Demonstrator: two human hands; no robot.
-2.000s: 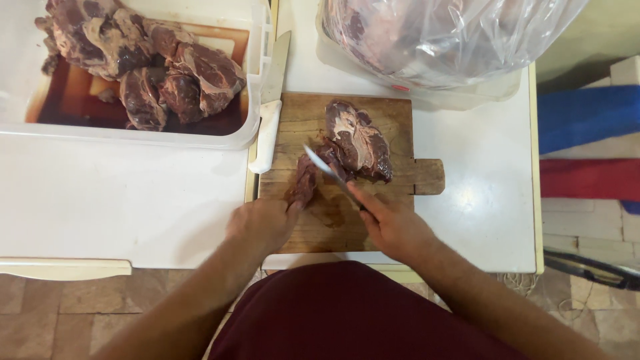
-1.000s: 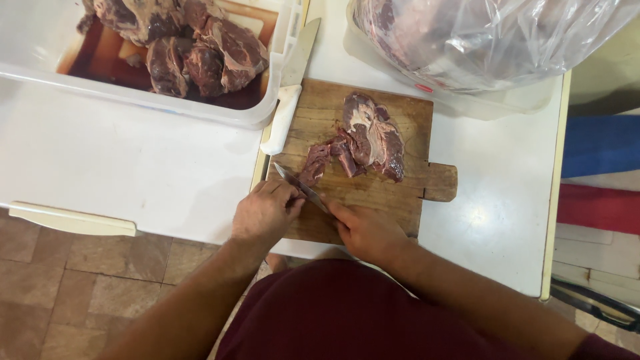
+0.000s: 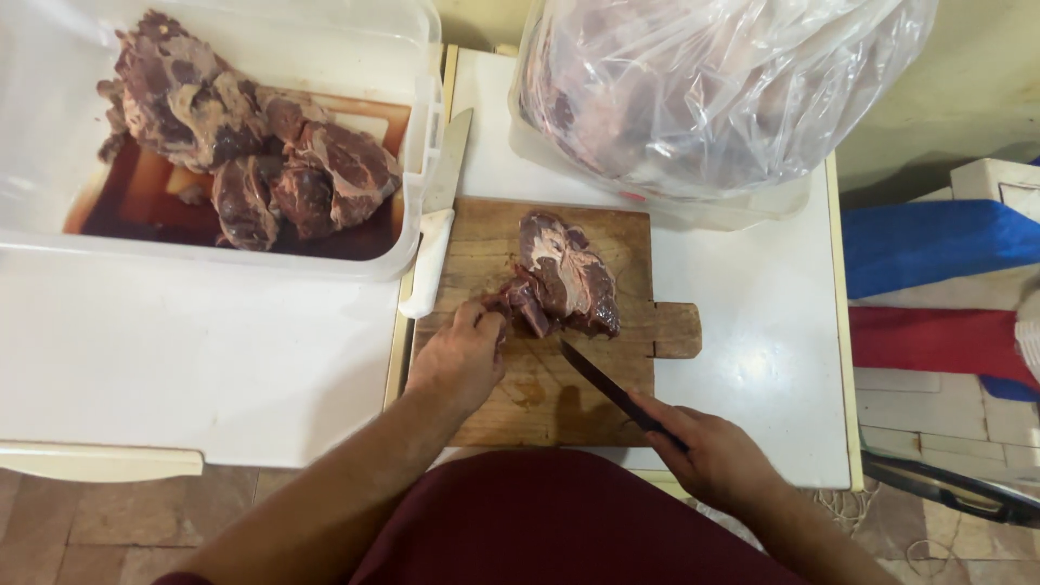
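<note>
A wooden cutting board (image 3: 536,390) with a handle on its right side lies before me. On it rests a large piece of raw meat (image 3: 570,276), with smaller cut pieces (image 3: 526,305) against its lower left. My left hand (image 3: 459,353) grips the end of a small meat piece at the board's left side; its fingers partly hide it. In my right hand (image 3: 707,451) is a dark-bladed kitchen knife (image 3: 609,388), its tip pointing up and left, just below the meat and apart from my left hand.
A white-handled knife (image 3: 431,256) lies along the board's upper left edge. Behind it at left stands a plastic tub (image 3: 325,264) holding meat chunks (image 3: 244,154) in reddish liquid. At the back right, a clear plastic bag (image 3: 715,97) of meat sits in a plastic container (image 3: 764,213).
The knife and my right hand have moved right, away from my left hand, where the blade was a second ago. My left hand has moved up toward the cut pieces.
</note>
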